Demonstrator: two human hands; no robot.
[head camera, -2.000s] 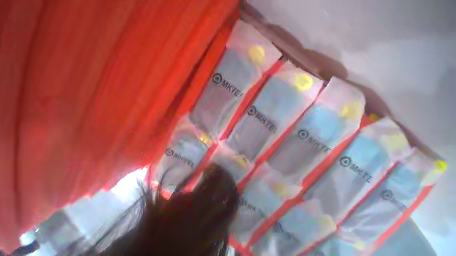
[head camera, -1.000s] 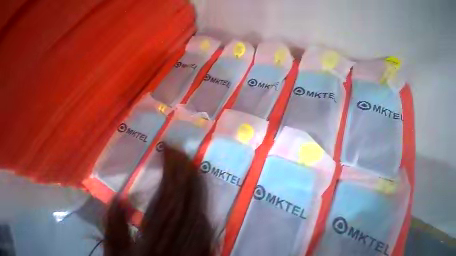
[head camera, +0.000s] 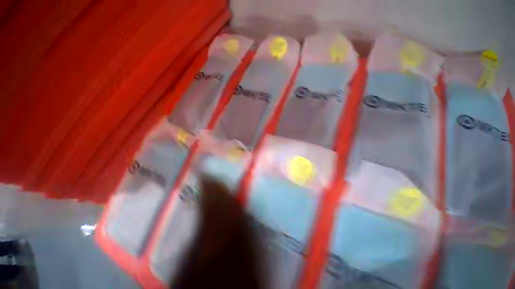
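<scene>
A red plastic tray (head camera: 322, 231) fills the middle and right of the view, close to the camera. Its two rows of slots hold frosted bagged units (head camera: 395, 135) with dark print, grey-blue insides and yellow dots near their upper ends. The right and bottom parts of the tray are cut off by the picture's edge. Many thin red edges of a tray stack (head camera: 84, 90) run down the left, next to the tray. No hand of mine can be made out.
A dark brown, blurred shape, possibly hair (head camera: 226, 242), hides part of the lower row. A pale wall or floor surface (head camera: 316, 14) lies beyond the tray's top edge. A grey surface (head camera: 62, 242) with a small bright spot and a dark object (head camera: 17, 262) shows at lower left.
The bagged units look larger and closer than before. The tray's rows are less slanted than two seconds ago. The dark shape has narrowed and its loose strands no longer show.
</scene>
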